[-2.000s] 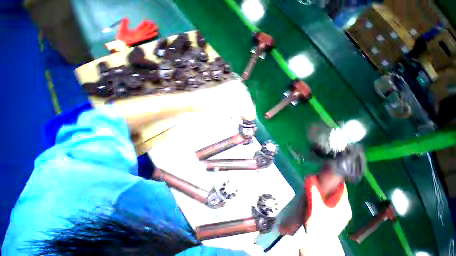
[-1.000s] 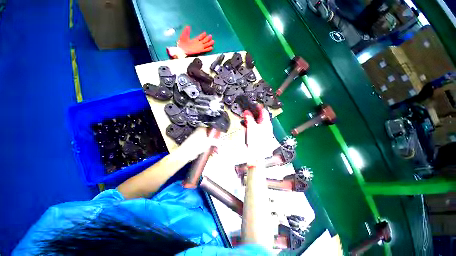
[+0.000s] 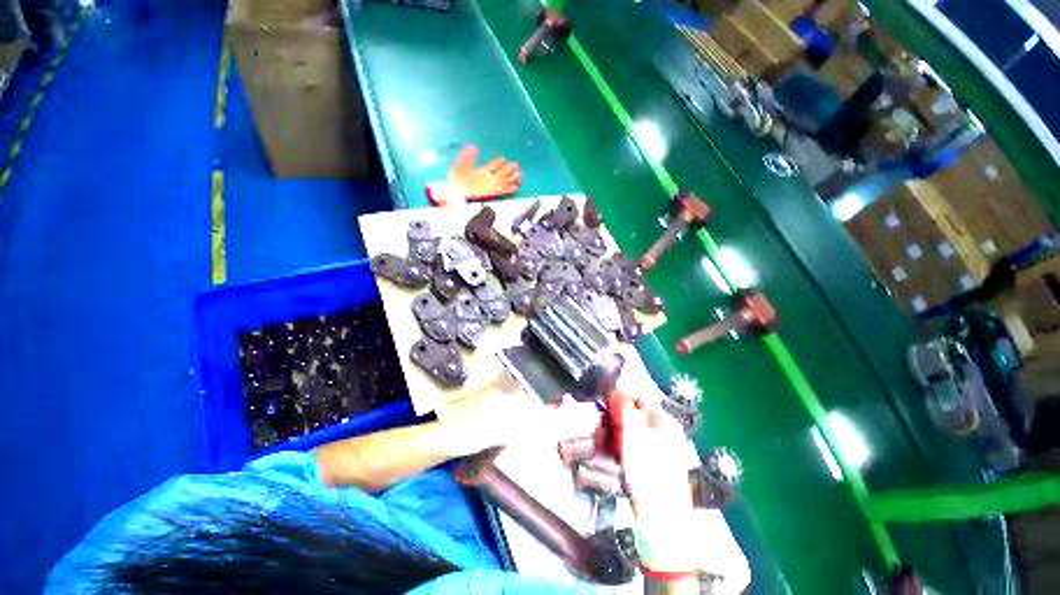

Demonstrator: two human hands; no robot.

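Note:
A part-built unit with a black-and-silver striped barrel point(image 3: 572, 335) is held up over the lower edge of the board. My left hand point(image 3: 541, 409), washed out by glare, is closed around its lower part. My right hand point(image 3: 651, 465), in a glove with red-orange fingers, grips near the unit's dark head; its exact finger positions are blurred. Dark brown head covers point(image 3: 437, 360) lie piled on the tan board point(image 3: 401, 337). A reddish-brown handle assembly point(image 3: 535, 511) lies on the white sheet below my hands. Two silver finned wheels point(image 3: 723, 467) show right of my right hand.
A blue bin point(image 3: 221, 384) of small dark parts stands below the bench at left. A spare red-orange glove point(image 3: 477, 177) lies beyond the board. T-shaped units point(image 3: 753, 314) lie spaced along the green belt point(image 3: 802, 384). A brown carton point(image 3: 296, 93) stands at upper left.
My hands and the striped unit have moved down, away from the cover pile. My right hand has left the pile and come to the unit. The view has shifted, showing more of the far bench.

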